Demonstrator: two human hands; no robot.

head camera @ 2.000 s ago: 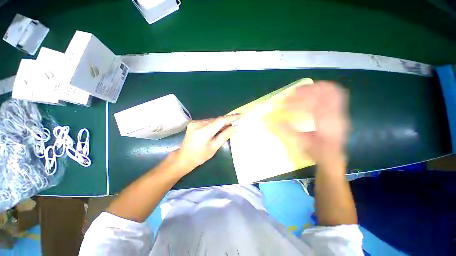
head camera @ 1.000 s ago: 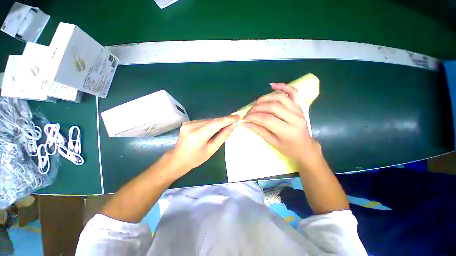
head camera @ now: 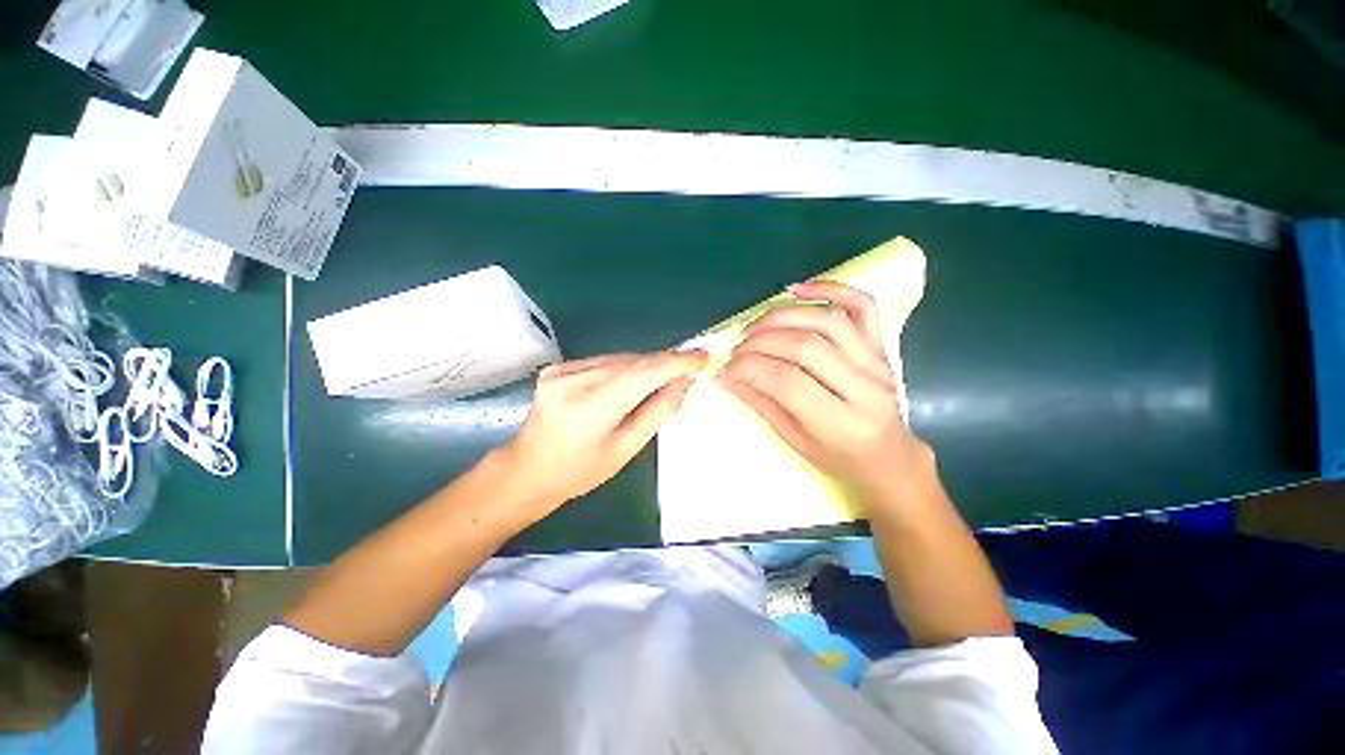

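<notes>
A pale-yellow sticker sheet [head camera: 752,479] lies on the dark-green bench in front of me, its far edge folded up. My left hand [head camera: 605,421] holds the sheet's far left edge between thumb and fingers. My right hand [head camera: 826,376] lies over the sheet, its fingertips meeting my left fingertips at that edge. Whatever is between the fingertips is too small to tell. A white retail box [head camera: 428,336] lies on its side just left of my left hand, touching or nearly touching it.
Several closed white boxes [head camera: 244,170] lean at the back left. An open carton [head camera: 121,42] is behind them. A clear bag of white cables [head camera: 52,443] and loose coiled cables [head camera: 214,413] are at the left. A light-blue block [head camera: 1323,339] is far right. Dark blue clothing shows lower right.
My right hand, blurred over the sheet's right part two seconds ago, has come left to meet my left fingertips. The sheet's right side is now folded over. The box on the belt has shifted.
</notes>
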